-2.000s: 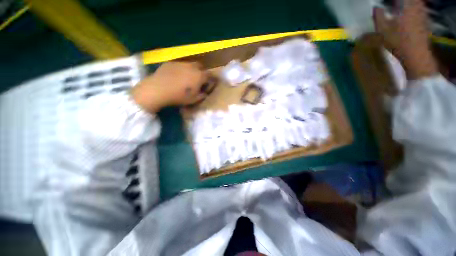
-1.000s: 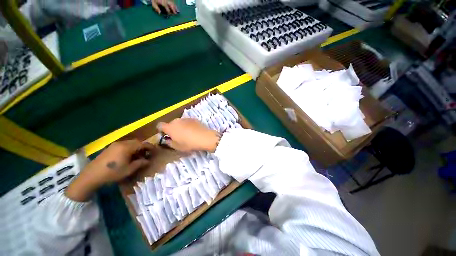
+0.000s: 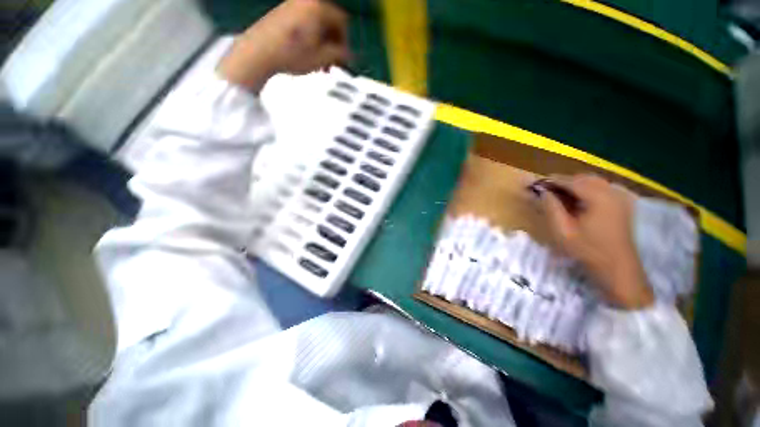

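The white slotted tray (image 3: 362,167) lies at the left with rows of dark frame parts (image 3: 358,195) in its slots. My left hand (image 3: 292,43) is blurred at the tray's far end, fingers curled down; whether it holds anything cannot be told. The shallow brown carton (image 3: 487,185) is at the right, with white wrapped packets (image 3: 500,271) standing in tight rows along its near side and more at its right. My right hand (image 3: 602,238) is over the carton, thumb and fingers closed on a small dark frame part (image 3: 543,187).
Thick white stacked trays (image 3: 112,58) stand at the far left. A yellow post (image 3: 406,46) rises behind the slotted tray. A yellow strip (image 3: 575,157) runs along the green bench (image 3: 533,79) behind the carton. A blue surface (image 3: 292,292) shows below the tray.
The view has swung left. My left hand has left the carton and moved to the slotted tray's far end. My right hand stays over the carton. The deep carton of loose sheets has mostly left view.
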